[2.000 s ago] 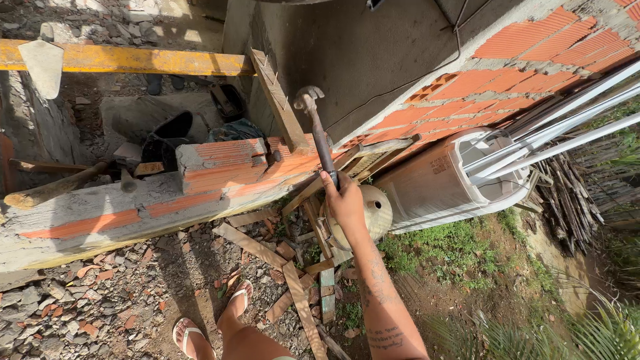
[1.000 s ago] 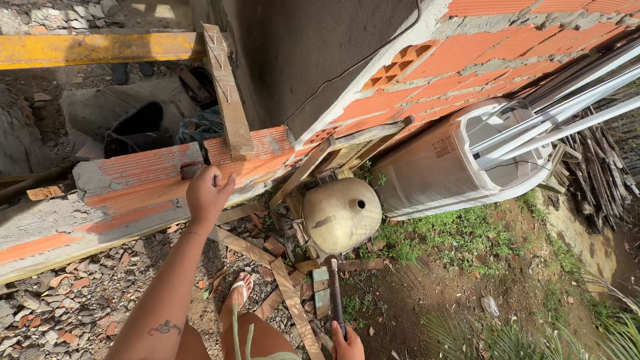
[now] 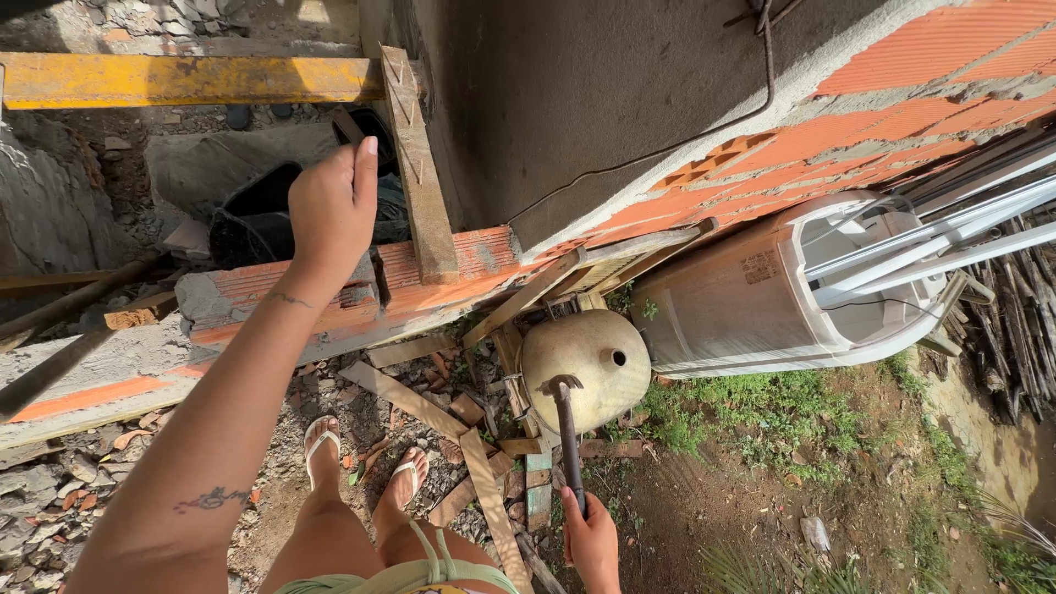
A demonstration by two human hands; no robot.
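My left hand is raised over the low brick wall, its fingers curled and the thumb extended; whether anything is inside them is hidden. Just to its right, a wooden board with several nails standing out of it spans from the yellow beam to the wall. My right hand, low in the view, grips the handle of a claw hammer. The hammer's head appears in front of a rounded beige container with a dark hole.
A large whitish bin holding long white profiles lies along the brick wall at right. Loose wooden strips and rubble surround my sandalled feet. Black buckets are beyond the low wall. A bent metal rod sticks out at the top.
The hammer, near the nailed board two seconds ago, is now low over the beige container. My left hand came into view at the low wall and has since lifted off it.
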